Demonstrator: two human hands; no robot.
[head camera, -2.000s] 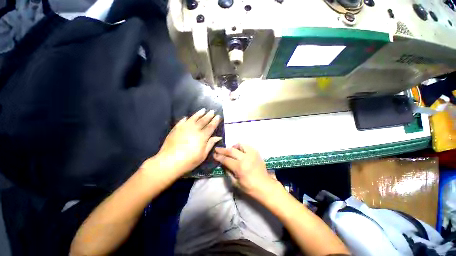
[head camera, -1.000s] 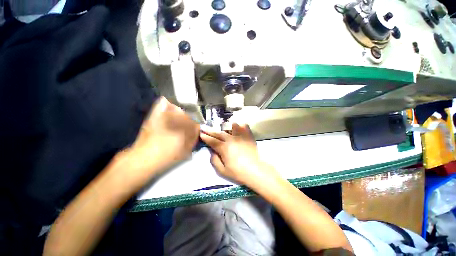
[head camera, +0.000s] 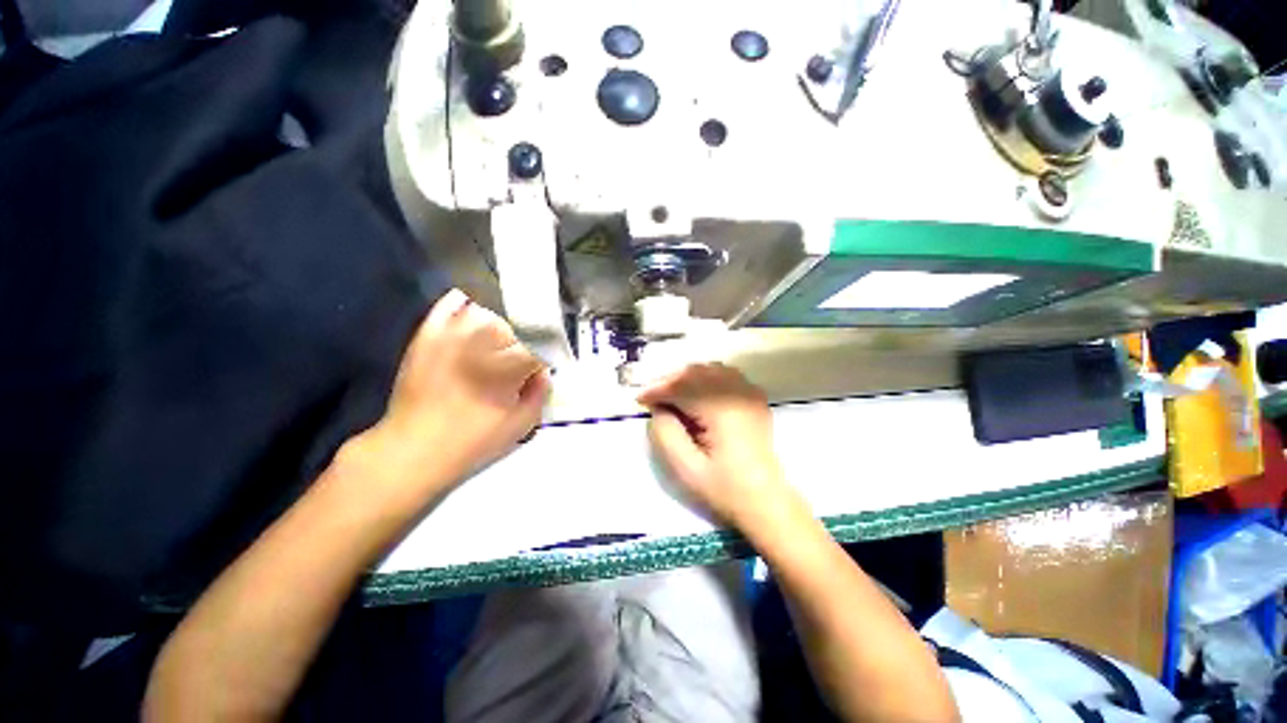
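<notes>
A large black garment (head camera: 212, 311) lies spread over the left side of the table and reaches to my left hand. The cream sewing machine head (head camera: 748, 127) stands in front, with its presser foot area (head camera: 614, 346) lit between my hands. My left hand (head camera: 466, 374) is closed on the garment's edge, left of the foot. My right hand (head camera: 713, 424) is just right of the foot, fingers curled with thumb and fingertips together; whether it pinches a thread or anything else cannot be told.
A green-framed panel with a white display (head camera: 917, 291) is on the machine. A flat black phone-like object (head camera: 1044, 393) lies on the table at the right. The table has a green edge (head camera: 875, 520). A brown carton (head camera: 1059, 565), a yellow packet (head camera: 1217, 424) and pale cloth (head camera: 1044, 675) are at the right.
My hands moved from the front table edge up to the presser foot, and the garment shifted left. Since one second ago, my right hand has moved slightly right, away from my left hand.
</notes>
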